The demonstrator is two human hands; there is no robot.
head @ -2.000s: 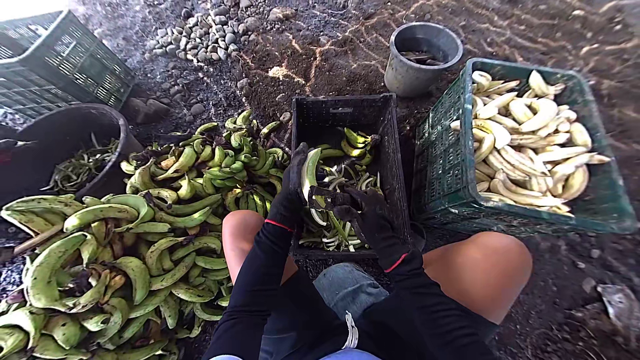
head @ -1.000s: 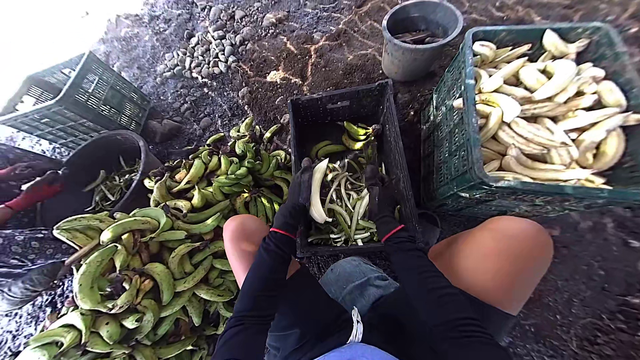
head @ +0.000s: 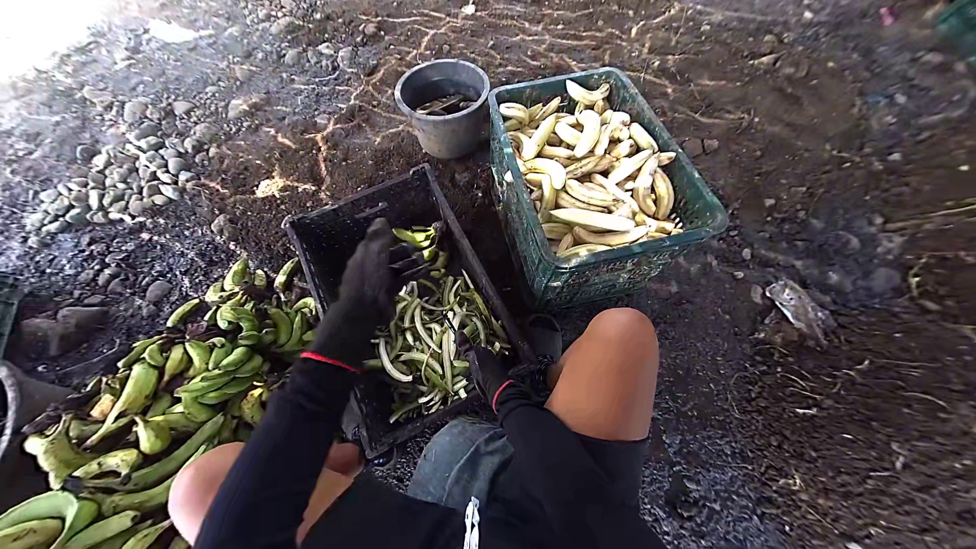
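Observation:
My left hand (head: pixel 370 278), in a black glove with a red cuff edge, is over the black plastic crate (head: pixel 366 207) between my knees, fingers apart and holding nothing that I can see. Beside it in the crate lie small green plantains (head: pixel 419 238). My right hand (head: pixel 482 366), gloved the same way, is low at the crate's right side over the plantain peels (head: pixel 427 335); its fingers are partly hidden, and whether it holds something cannot be told. Peeled plantains (head: pixel 587 191) fill the green plastic crate (head: pixel 610 274) to the right.
A heap of unpeeled green plantains (head: pixel 221 366) lies at the left, against my knee. Behind the black crate stands a grey bucket (head: pixel 446 133) with dark contents. Stones (head: pixel 126 179) are piled at the upper left. Part of another tub (head: pixel 23 396) shows at the left edge.
The peeled plantain that was in my left hand is no longer there. My left hand has opened over the black crate. The view has swung to the right.

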